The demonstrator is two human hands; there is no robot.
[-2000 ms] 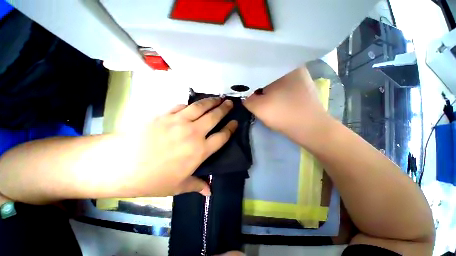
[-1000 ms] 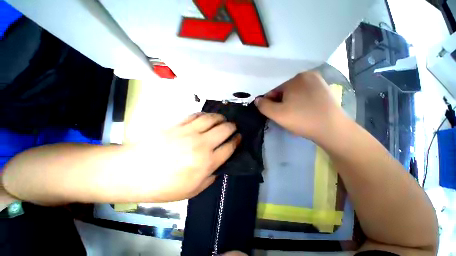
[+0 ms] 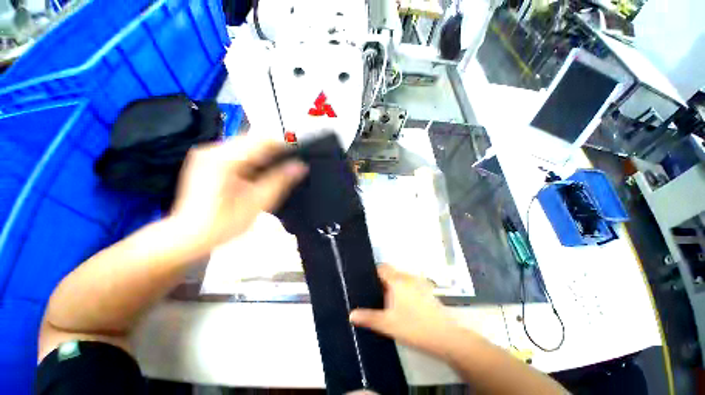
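Observation:
The long black zipper gusset panel [image 3: 344,308] is held up in front of the sewing machine [image 3: 321,85], its silvery zip line running down the middle. A smaller black tab panel [image 3: 328,189] lies over its upper end, just above a small metal ring. My left hand [image 3: 232,181] grips the upper left edge of the black pieces, slightly blurred. My right hand [image 3: 406,308] holds the right side of the strip lower down, thumb on top near the zip line. The pale feed plate [image 3: 417,224] lies behind and below the strip.
Blue crates [image 3: 62,166] stand on the left, with stacked black work pieces [image 3: 154,143] beside my left forearm. On the right are a green-handled tool [image 3: 519,247], a small blue box [image 3: 576,212] with dark items inside, a cable and a control panel [image 3: 576,100].
The view has pulled back from the machine head. The black strip has come off the plate and is raised. My right hand has moved from the upper end down to the strip's right side.

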